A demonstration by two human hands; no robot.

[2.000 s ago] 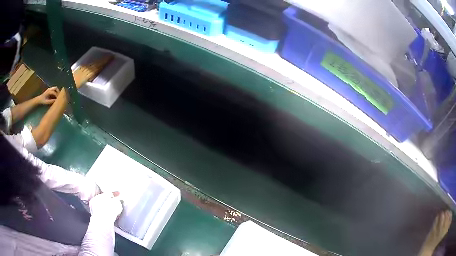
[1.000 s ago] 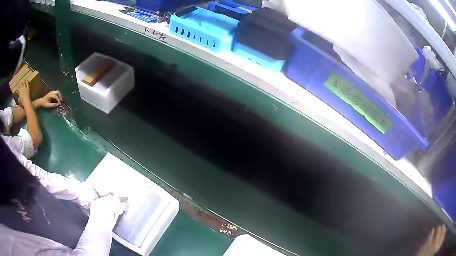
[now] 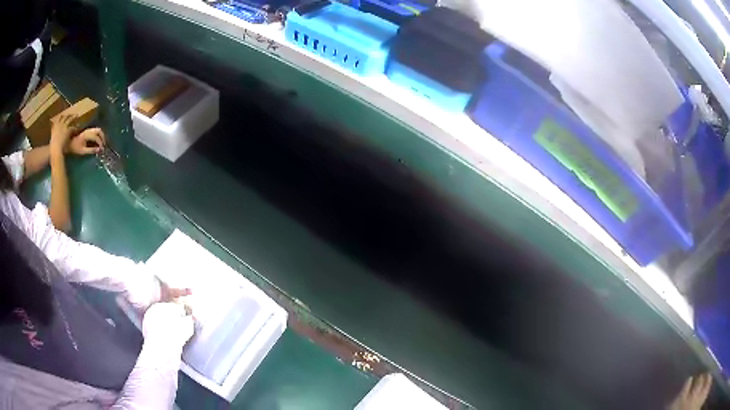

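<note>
Neither of my hands can be made out. A small, cut-off hand (image 3: 692,394) shows at the lower right edge by the belt; whose it is cannot be told. Nearest me, a white foam tray or block (image 3: 400,394) is cut off by the bottom edge. To its left, a white foam tray (image 3: 268,340) lies on the green bench, with pale greyish long shapes in its recess. A neighbour's hands (image 3: 172,308) are over its left part.
A dark belt (image 3: 360,208) runs beyond the bench edge. A white foam box (image 3: 180,124) with a brown piece on top stands there. Far left, other hands touch small brown cartons (image 3: 40,112). The shelf holds a light-blue basket (image 3: 336,40), black tray (image 3: 436,48) and blue bin (image 3: 576,152).
The view has shifted slightly. The far-left neighbour's hand has left the foam box, where a brown piece now shows, and is at the cartons. The lower-right hand shows less.
</note>
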